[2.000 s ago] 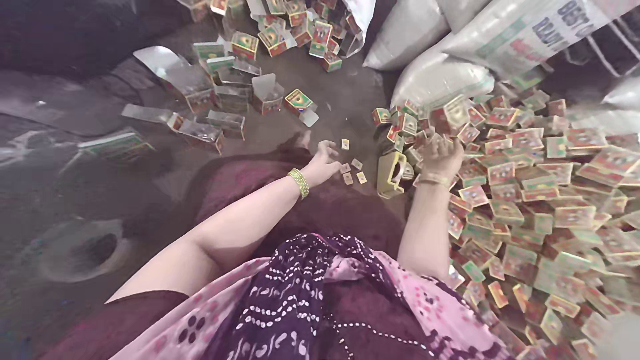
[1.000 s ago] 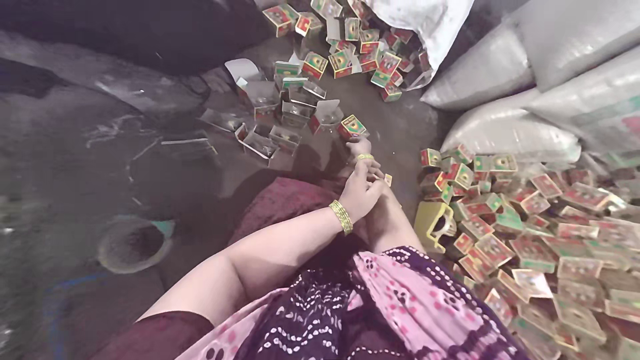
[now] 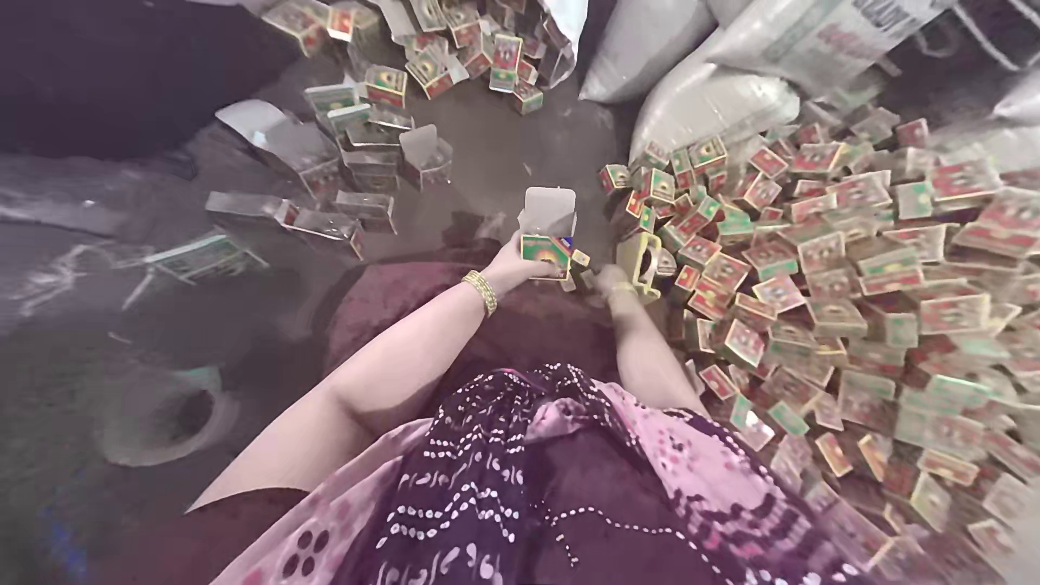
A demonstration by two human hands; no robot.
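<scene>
My left hand [image 3: 513, 262] grips a small printed cardboard box [image 3: 546, 257], green and yellow, with its white flap [image 3: 548, 211] standing up at the far side. Just right of the box, my right hand [image 3: 611, 280] is blurred and low over the floor; its fingers are too unclear to tell whether they hold anything. A small yellowish piece [image 3: 580, 257] lies or is held between the box and the right hand. Beside the right hand stands a yellow plastic container [image 3: 642, 262] with an opening in its side.
A large heap of small printed boxes [image 3: 812, 284] spreads over the right side. Open empty cartons [image 3: 370, 166] lie at the left, more boxes [image 3: 431, 65] at the top. White woven sacks [image 3: 715, 106] stand behind the heap. A round ring-like object [image 3: 166, 414] is at the lower left.
One second ago my hands were together near a box on the floor, at the near side of the open cartons. Now they are apart, and the left holds a box with its flap up.
</scene>
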